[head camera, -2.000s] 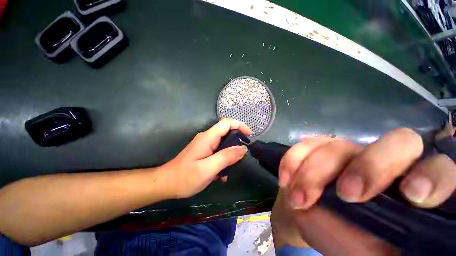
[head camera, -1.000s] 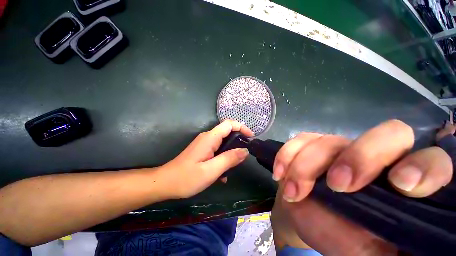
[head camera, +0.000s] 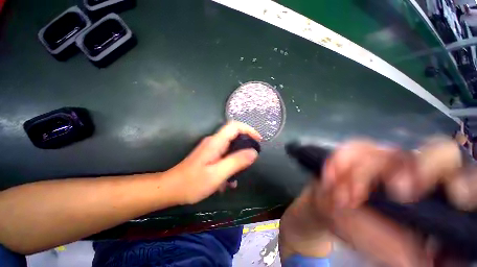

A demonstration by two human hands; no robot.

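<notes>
My left hand grips a small black housing between thumb and fingers, at the near edge of the screw dish. Much of the housing is hidden by the fingers. My right hand, blurred, is wrapped around the black electric screwdriver. The screwdriver's tip is apart from the housing, to its right. The round dish holds a heap of tiny silvery screws on its far part; its dimpled surface shows at the near part.
Open housings with grey rims lie at the upper left. A black closed unit lies at the left. Loose screws are scattered around the dish. A worn white strip borders the green conveyor belt. A person's hand shows at the right edge.
The screwdriver in my right hand has moved right, off the housing, leaving a gap. My left hand still holds the housing in nearly the same place.
</notes>
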